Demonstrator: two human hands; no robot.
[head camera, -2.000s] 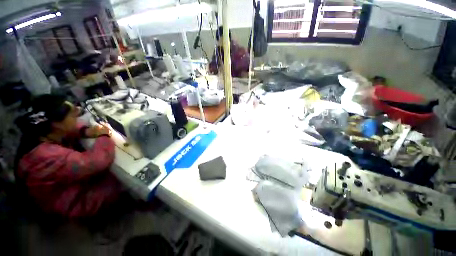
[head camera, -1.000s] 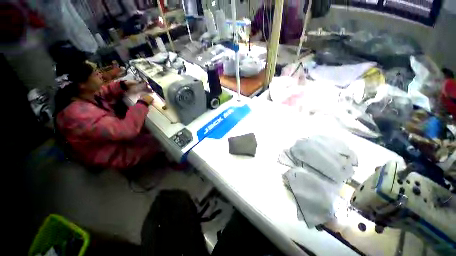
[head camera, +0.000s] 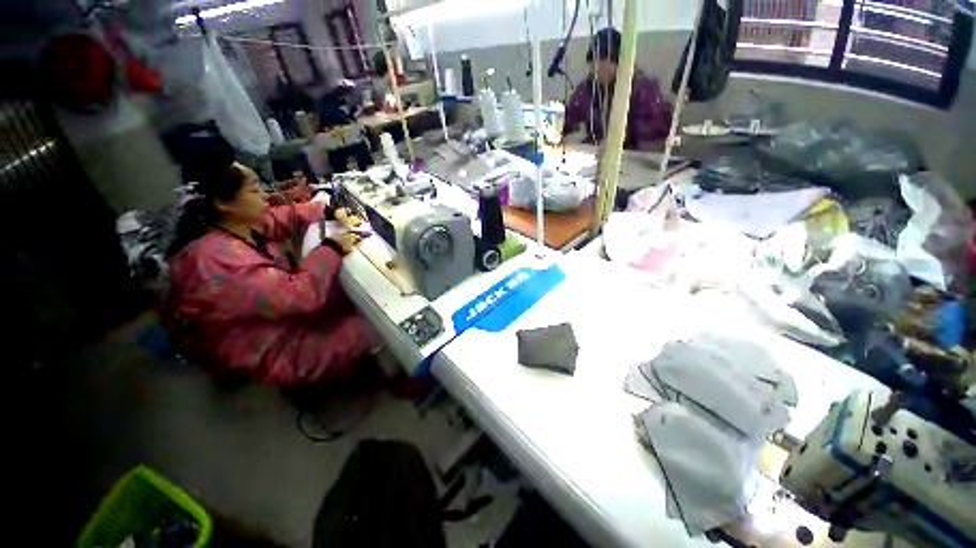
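No hand of mine is in the picture. A pile of pale grey unturned pieces (head camera: 706, 455) lies loosely overlapping on the white table (head camera: 514, 417), beside the needle end of the right sewing machine (head camera: 899, 460). One dark grey-brown turned piece (head camera: 547, 348) lies flat on its own to the left of the pale pile, near the blue JACK label (head camera: 508, 299).
A person in a red jacket (head camera: 268, 289) sits at the neighbouring machine (head camera: 433, 244) on the left. Another person (head camera: 605, 102) sits behind. Plastic bags and cloth scraps (head camera: 856, 273) are heaped at the back right. A green basket (head camera: 147, 514) stands on the floor.
The view has swung left and down, then slightly up, so the table things appear farther right. The green basket has come into view and the red basin has left it. The pieces look unmoved.
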